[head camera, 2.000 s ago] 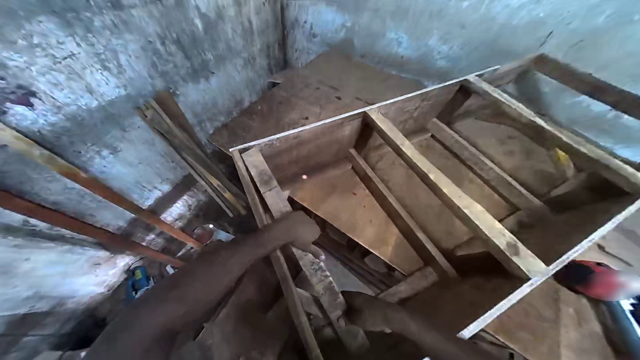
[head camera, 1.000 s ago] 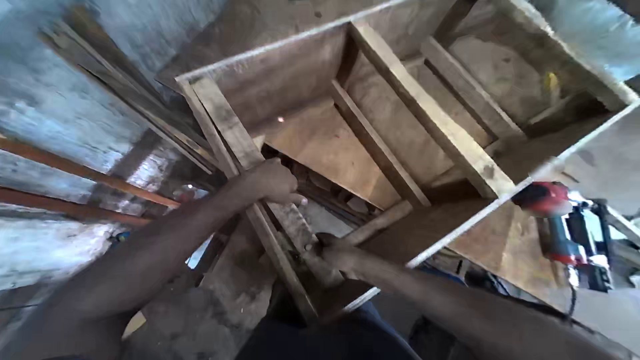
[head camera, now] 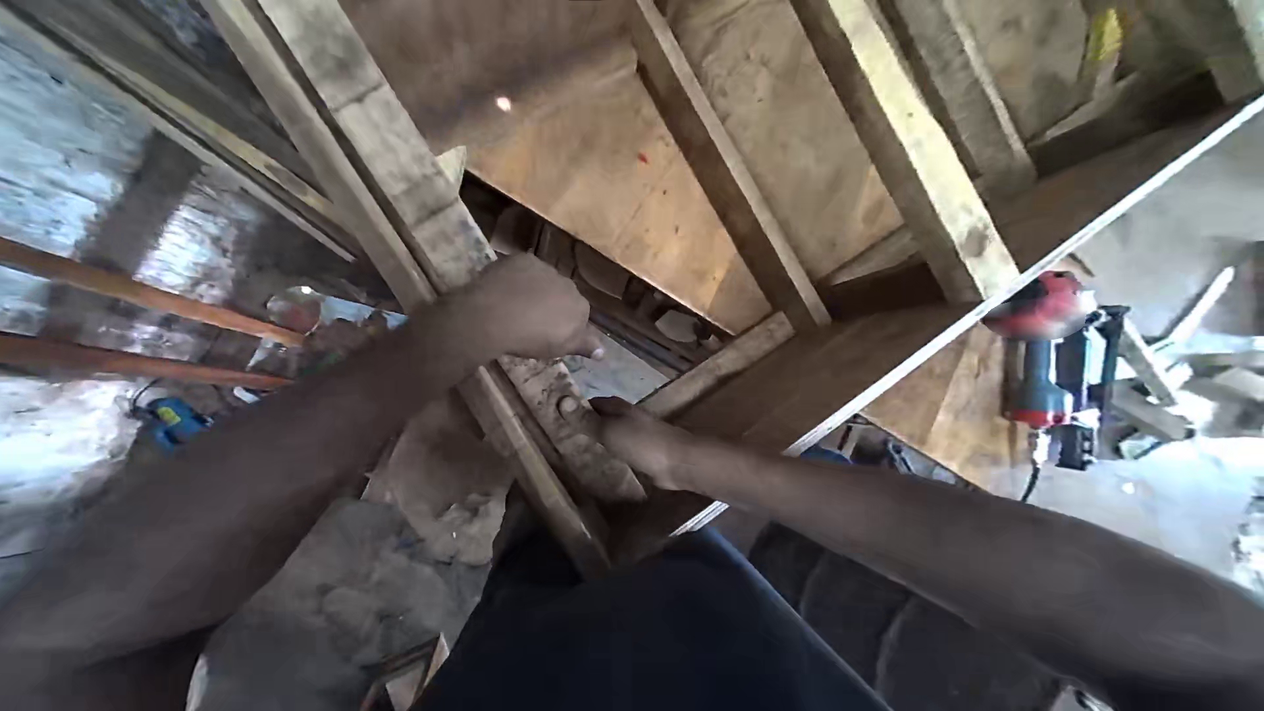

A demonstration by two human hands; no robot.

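A wooden frame of plywood panels (head camera: 849, 375) and crossbars (head camera: 908, 128) lies tilted before me. Along its near left end runs a worn wooden board (head camera: 395, 148), beside a narrower edge strip (head camera: 326, 158). My left hand (head camera: 528, 306) is closed around the board near its middle, the fingers partly hidden underneath. Lower down, my right hand (head camera: 642, 439) grips the same board near its lower end, with the thumb on its upper face. A red and black nail gun (head camera: 1042, 355) with a hose rests beyond the white-edged side of the frame, at the right.
Long timber strips (head camera: 188, 118) lean at the upper left, above two reddish poles (head camera: 148, 291) by the wall. A blue tool (head camera: 176, 420) lies on the floor at the left. Wood offcuts (head camera: 1150, 395) are scattered at the right. My legs are against the frame's near corner.
The view has moved in closer and lower over the frame's left end. Both hands remain on the board. The nail gun, only partly in view at first, now shows whole.
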